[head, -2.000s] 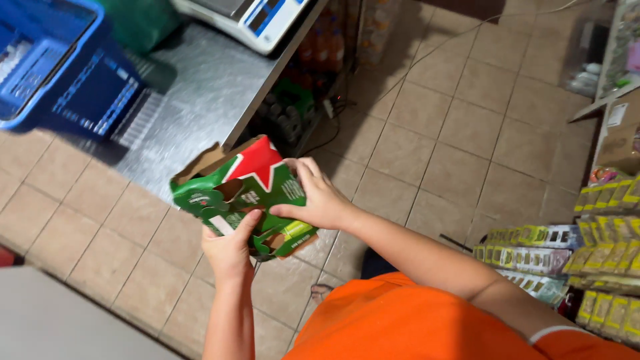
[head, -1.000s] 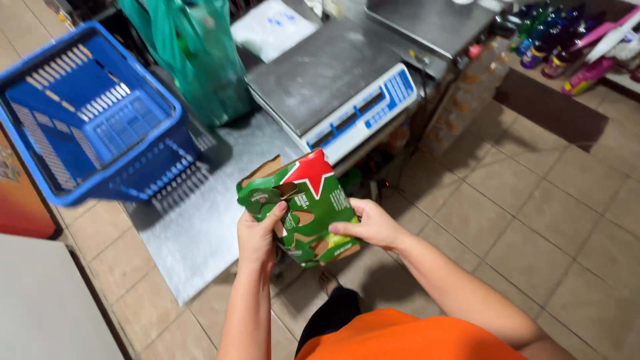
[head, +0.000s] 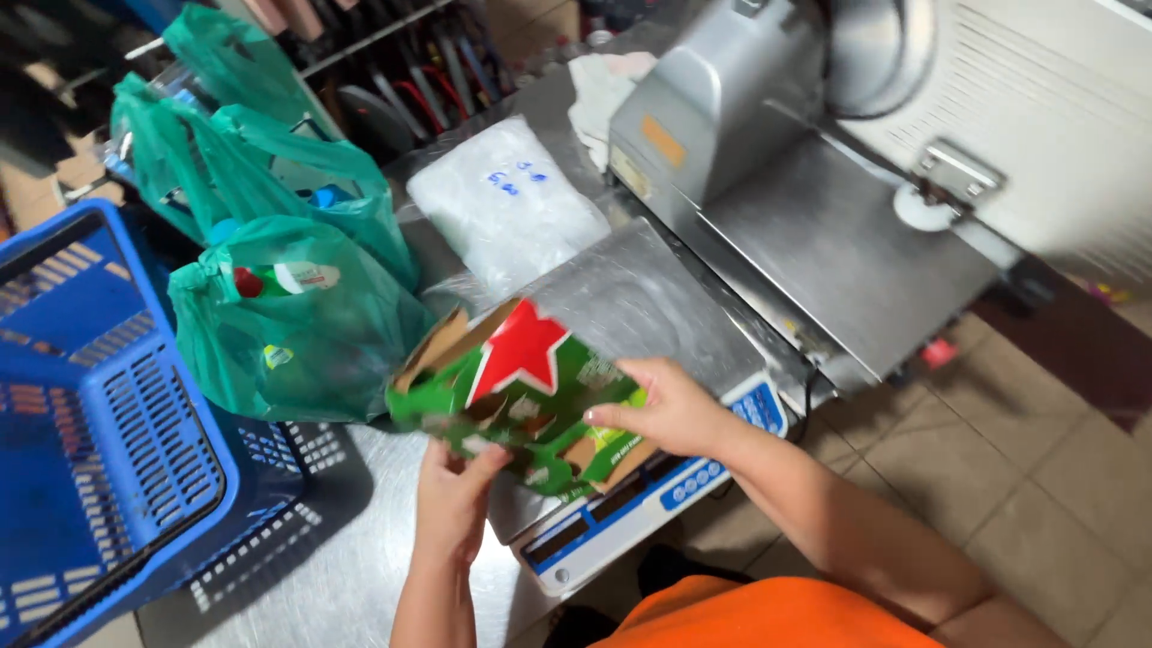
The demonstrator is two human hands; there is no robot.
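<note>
A torn green cardboard drink carton (head: 540,387) with a red star is held in both hands over a digital weighing scale (head: 648,315). My left hand (head: 459,495) grips its lower left edge, thumb on the front. My right hand (head: 670,409) pinches its right side, thumb on the printed face. Brown inner card shows at the carton's open upper left end and through its torn front. Most of the scale's metal plate lies behind and around the carton; its blue and white key panel faces me.
A blue plastic basket (head: 220,432) stands on the steel counter at left. Filled green plastic bags (head: 297,360) sit beside it. Behind the scale lies a wrapped white pack (head: 513,207) with blue handwriting. A metal slicer (head: 720,99) stands at upper right, over the tiled floor (head: 1035,468).
The view has swung toward the counter, bringing the slicer into sight. The carton, held in both hands throughout, has come from beyond the counter's edge to over the scale.
</note>
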